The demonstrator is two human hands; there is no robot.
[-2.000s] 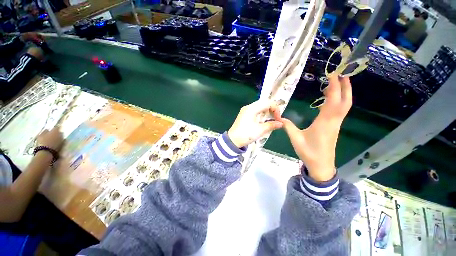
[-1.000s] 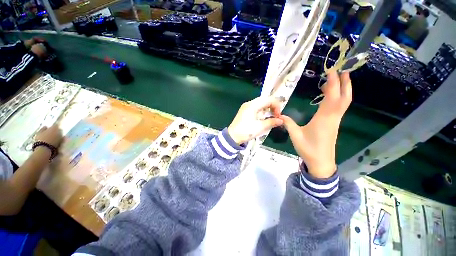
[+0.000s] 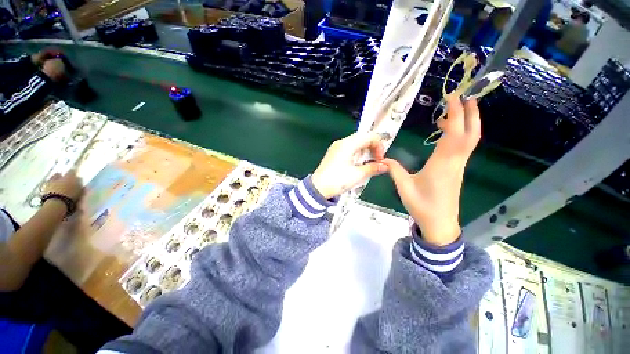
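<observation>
My left hand [image 3: 349, 166] holds a long white sticker sheet [image 3: 397, 76] with dark holes, which rises upward from the fingers. My right hand [image 3: 438, 169] is beside it; its thumb tip meets the left fingertips at the sheet's edge. Several thin pale yellow ring stickers [image 3: 459, 76] hang on the raised fingertips of my right hand. Whether something small is pinched between the thumb and the left fingers cannot be seen.
A green conveyor [image 3: 235, 110] crosses behind my hands, with a black unit [image 3: 184, 104] on it. Stacked black trays [image 3: 304, 66] stand beyond. A white tray with holes [image 3: 207, 225] lies left. A spotted post [image 3: 546, 193] slants at right. Another person's forearm [image 3: 34, 235] is at left.
The black unit on the belt has moved right. The ring stickers and my right fingers have shifted slightly left. My hands otherwise keep nearly the same pose.
</observation>
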